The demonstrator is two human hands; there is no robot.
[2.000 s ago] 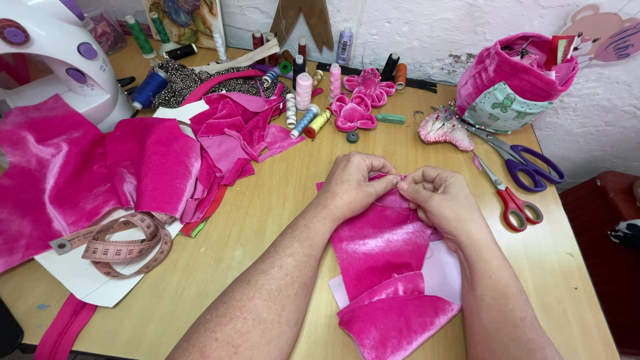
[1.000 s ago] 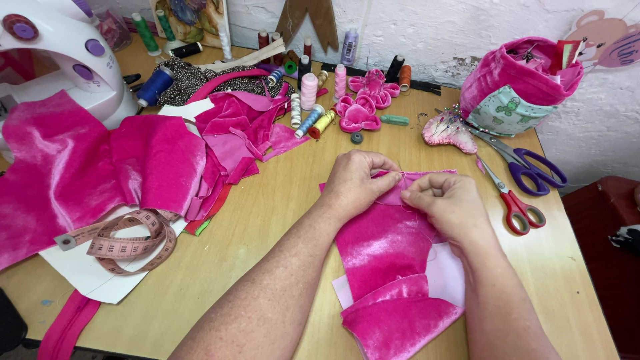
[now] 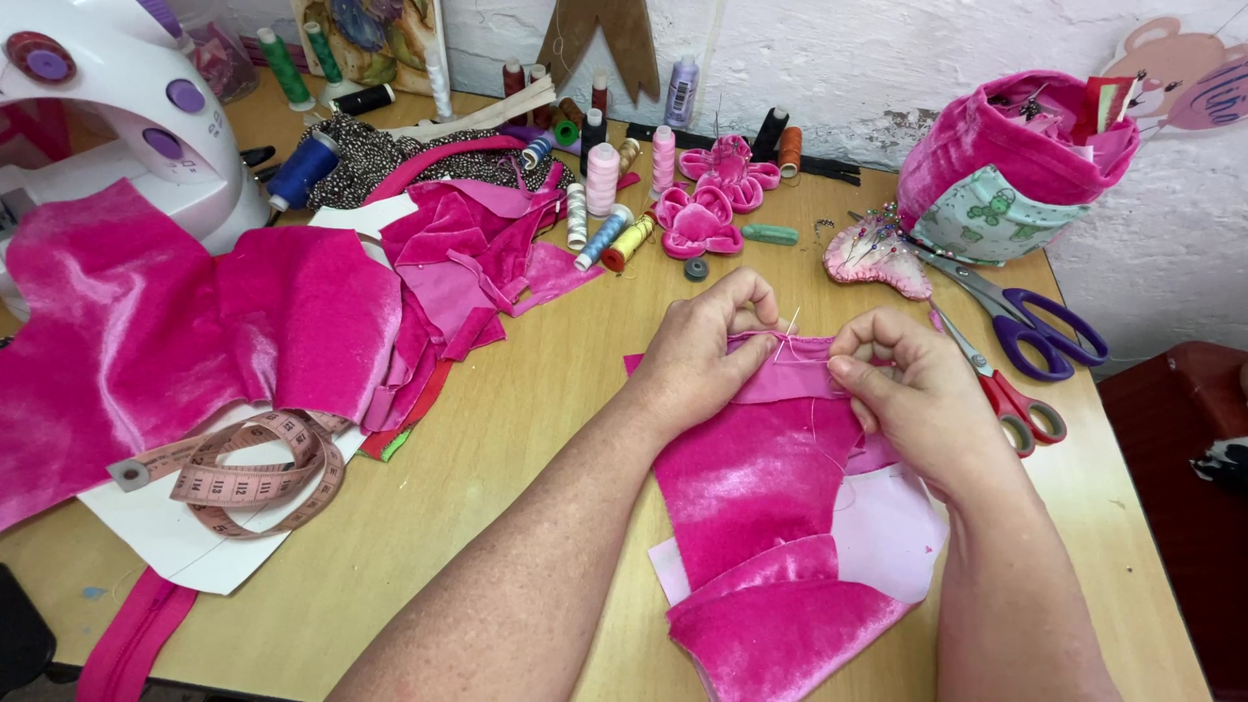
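Note:
A pink velvet fabric piece [image 3: 760, 487] lies on the wooden table, its top edge folded over and raised. My left hand [image 3: 712, 346] pinches that folded edge between thumb and fingers. Just right of its fingertips, a thin sewing needle [image 3: 788, 334] stands through the fold, pointing up. My right hand [image 3: 902, 375] pinches the same edge a little farther right, thumb against forefinger. A fine thread loops down from the fold over the velvet. Beneath the velvet, pale pink fabric [image 3: 892, 531] shows at both sides.
Purple-handled scissors [image 3: 1048, 336] and red-handled scissors [image 3: 1014, 400] lie at the right, near a pincushion [image 3: 882, 258] and a velvet basket [image 3: 1014, 156]. Thread spools [image 3: 603, 175] and velvet flowers [image 3: 700, 222] are behind my hands. Velvet scraps [image 3: 448, 263], a tape measure [image 3: 258, 478] and a sewing machine [image 3: 127, 117] are left.
The needle now stands plainly upright between my hands at the fabric's edge. My right hand has shifted slightly to the right of my left fingertips.

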